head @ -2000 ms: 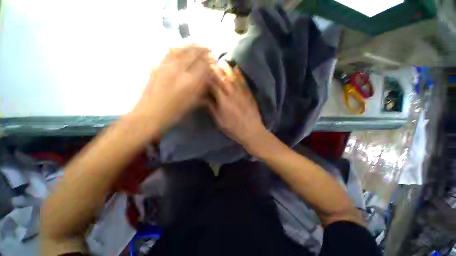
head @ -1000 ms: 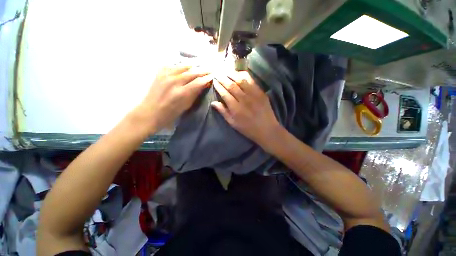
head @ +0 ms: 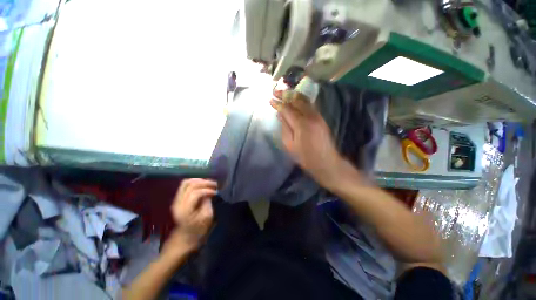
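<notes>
The grey garment piece (head: 253, 158) lies under the sewing machine head (head: 294, 41) and hangs over the table's front edge, bunched and dark on the right. My right hand (head: 308, 137) lies over the cloth, fingertips close beside the lit needle area; its thumb and any grip are hidden. My left hand (head: 195, 211) is below the table edge, fingers curled at the garment's lower left edge; whether it pinches the cloth is unclear. Lamp glare washes out the needle and presser foot.
Scissors with red and yellow handles (head: 418, 147) lie right of the cloth, beside a small dark tray (head: 462, 151). The machine's green panel (head: 405, 67) overhangs the upper right. Loose grey and white offcuts (head: 64, 234) are heaped below left. A plastic-wrapped package (head: 17, 99) is at far left.
My left hand has moved from beside the needle down and left, below the table edge. My right hand stays near the needle. The cloth's left part is spread flatter, and the view has shifted.
</notes>
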